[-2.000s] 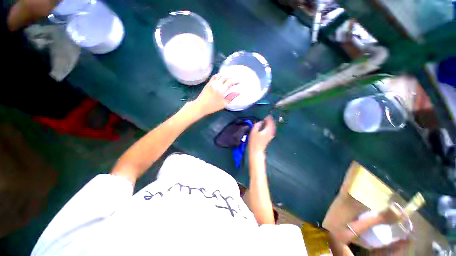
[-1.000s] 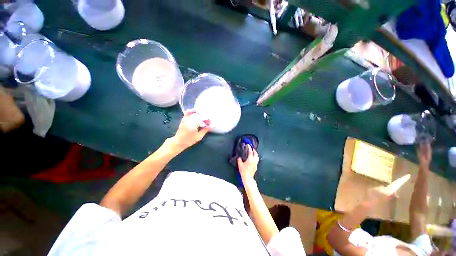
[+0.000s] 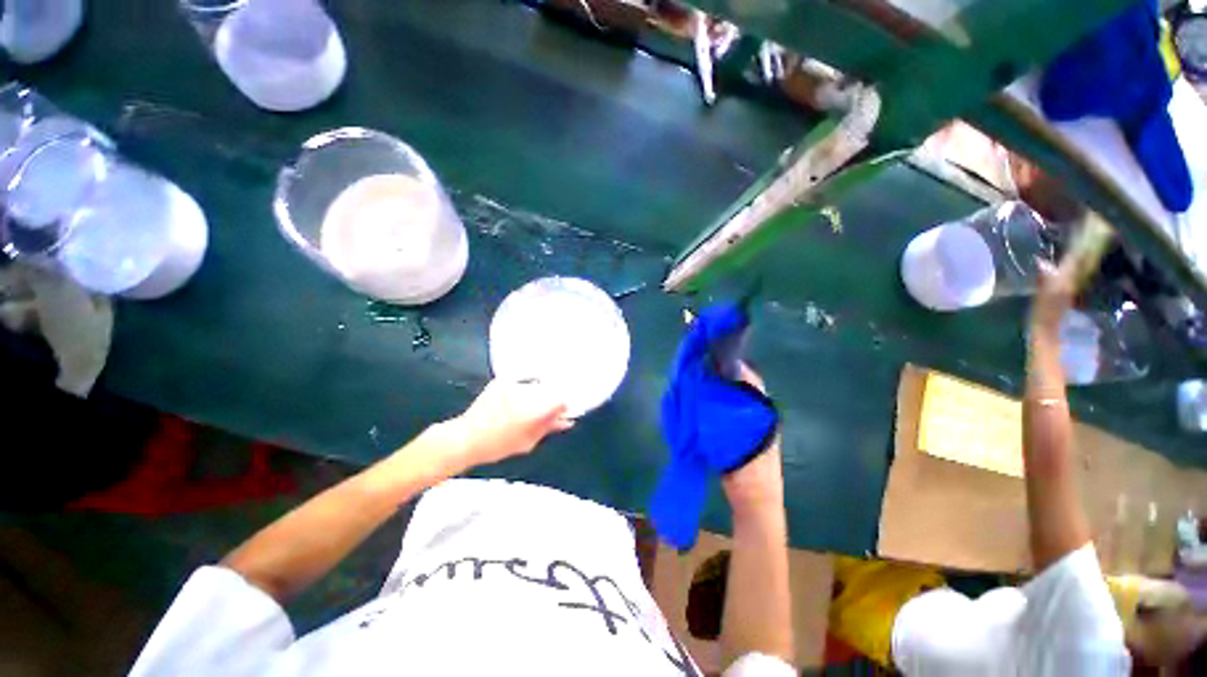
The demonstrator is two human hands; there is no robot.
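Observation:
My left hand (image 3: 510, 421) holds the near edge of a white-based tank (image 3: 560, 344) over the green belt. The white round face shows, and its clear wall is hardly seen. My right hand (image 3: 755, 456) is shut on a bright blue cloth (image 3: 699, 421), which hangs down with a dark part beside it. The hand is to the right of the tank, not touching it. Its fingers are partly hidden by the cloth. A clear tub with a cream-white inside (image 3: 395, 241) stands on the belt, up and left of the held tank.
Several clear tanks (image 3: 139, 236) stand at the left. A green metal upright (image 3: 781, 199) stands beyond my right hand. At the right, a neighbour's arm reaches to tanks (image 3: 949, 265) above a cardboard sheet (image 3: 913, 509) with a yellow sheet (image 3: 973, 423). Blue cloths (image 3: 1125, 86) hang at the top right.
The held tank has turned from showing its clear rim to showing its white round face, and moved slightly nearer. My right hand has lifted and spread the blue cloth. The neighbour's arm has moved.

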